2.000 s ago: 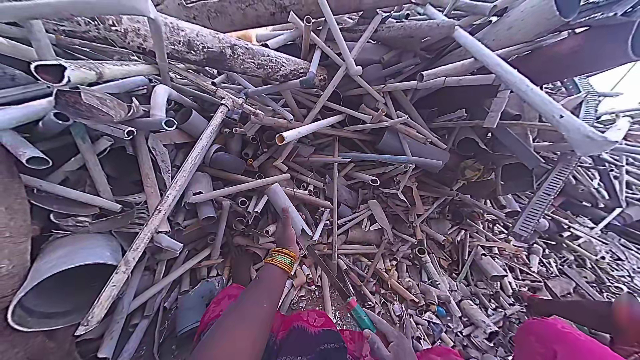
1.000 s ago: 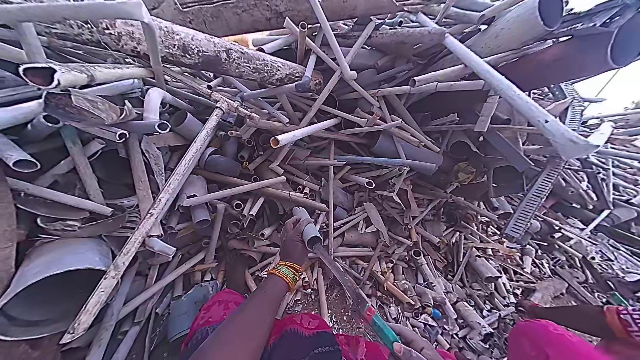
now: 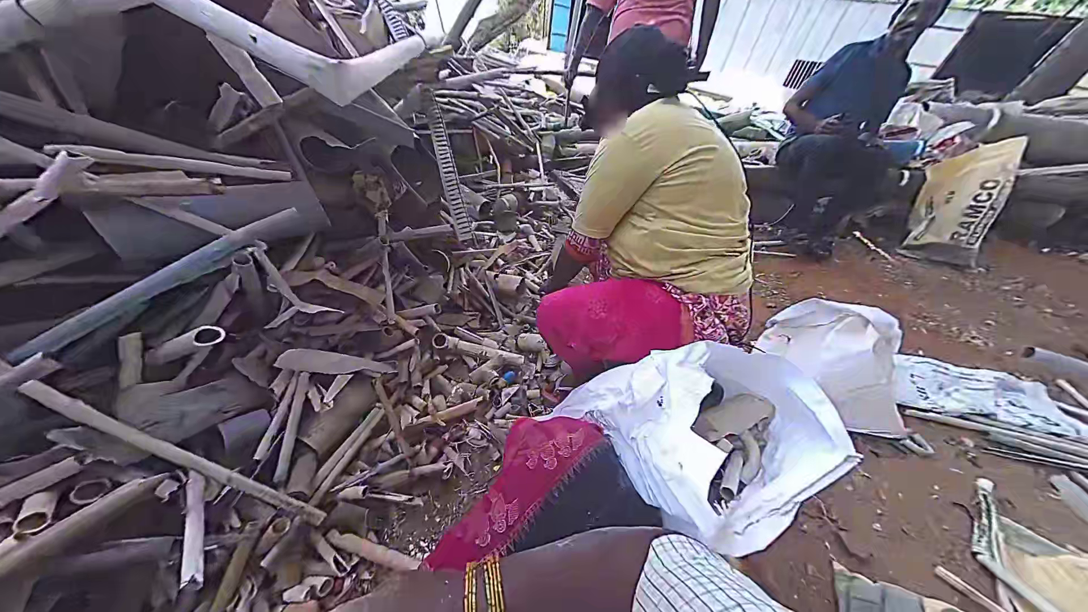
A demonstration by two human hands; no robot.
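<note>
One of my forearms, with yellow bangles (image 3: 484,585) and a checked sleeve (image 3: 701,578), crosses the bottom edge; which arm it is I cannot tell. Neither of my hands shows, so what they hold is hidden. Beyond the forearm lies red patterned cloth (image 3: 531,484) beside dark cloth. An open white sack (image 3: 765,442) holding cut pipe pieces is right of it. To the left, grey and brown pipe scraps (image 3: 340,361) form a large heap, with a long thin pipe (image 3: 170,450) lying slanted on it.
A co-worker in a yellow shirt (image 3: 671,195) squats beyond the sack, facing the heap. Another person in blue (image 3: 858,93) sits farther back, and a third stands behind. More sacks (image 3: 829,361) and loose pipes lie on the reddish ground at right.
The view has swung far to the right. My left hand with the short pipe and my right hand with the green-handled blade, both seen earlier, are out of view.
</note>
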